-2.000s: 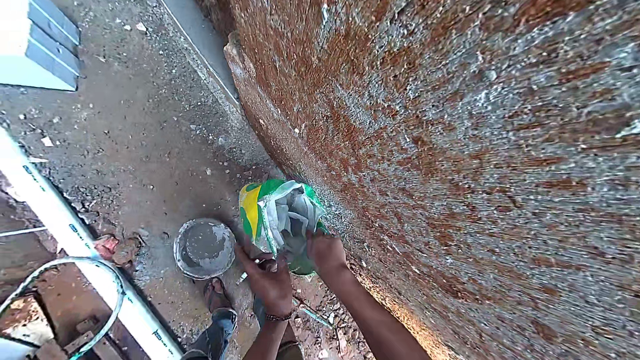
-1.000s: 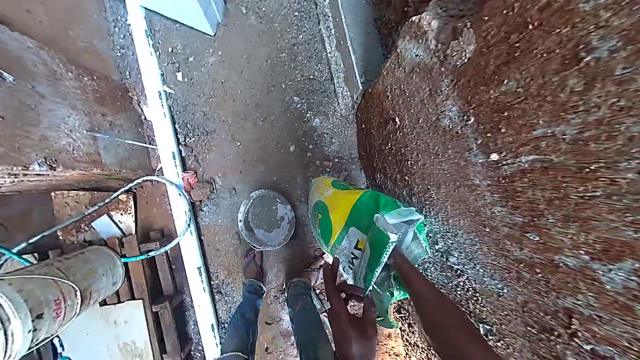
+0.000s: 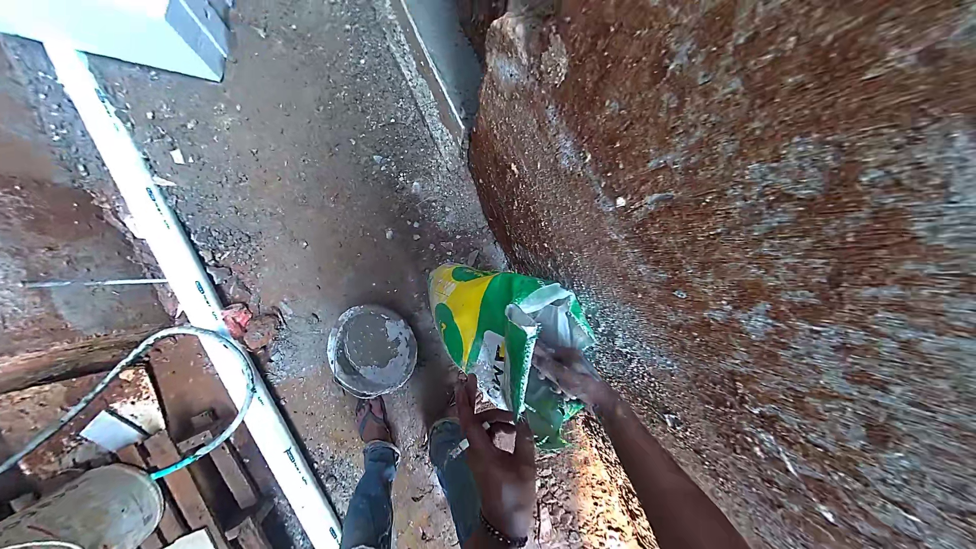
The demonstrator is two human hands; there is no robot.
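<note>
A green, yellow and white woven sack (image 3: 484, 305) stands against the rough earth wall, its mouth facing right with the rim folded. My right hand (image 3: 572, 374) is at the mouth, fingertips partly hidden inside; whether they grip anything does not show. At the sack's lower edge is my left hand (image 3: 499, 465), wearing a beaded bracelet, its fingers spread and bent near the printed side. Whether it grips the sack is unclear. Left of the sack, a round cement-crusted pan (image 3: 372, 351) rests on the ground by my foot.
The rough reddish earth wall (image 3: 724, 252) rises close on the right. A long white plastic pipe (image 3: 194, 286) crosses the ground at left, with a hose (image 3: 248, 381) looped over it. Wooden boards (image 3: 179, 476) and a dirty bucket (image 3: 99, 511) lie lower left; a white block (image 3: 194, 38) stands upper left.
The view has shifted. Two seconds ago the sack's mouth faced the camera, held wide; now its printed side shows and the mouth faces right. My right hand remains at the mouth.
</note>
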